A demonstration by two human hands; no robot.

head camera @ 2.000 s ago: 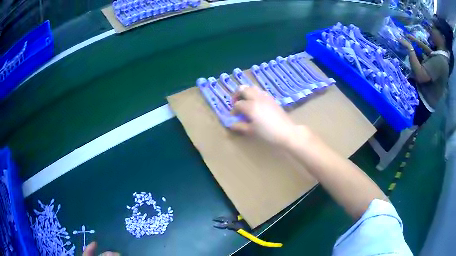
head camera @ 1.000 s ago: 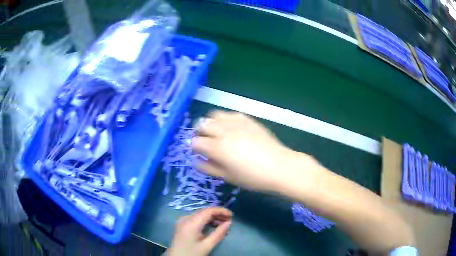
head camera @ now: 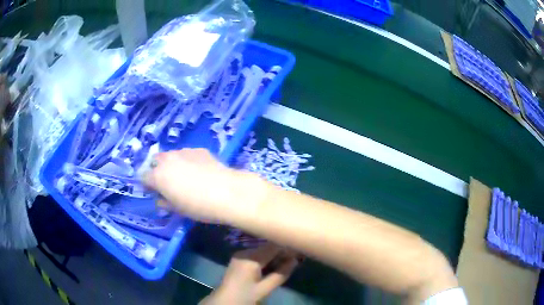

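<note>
My right hand reaches into the blue left parts bin, its fingertips among the loose lavender handle housings. It is blurred, and whether it grips a housing cannot be told. My left hand is low at the bottom centre, near the bin's near right corner, partly covered by my right forearm; its fingers are bent and what they hold is hidden. A loose heap of thin pale link rods lies right of the bin, partly behind my right forearm.
A clear plastic bag lies on the bin's far end. More clear plastic hangs at the left. A cardboard sheet with a row of lavender housings is at the right. Other cardboard sheets of parts and a blue bin are beyond the white stripe.
The view has swung from the cardboard to the left bin. My right hand has moved left from the rod heap into the bin. My left hand stays low, now partly behind my right forearm.
</note>
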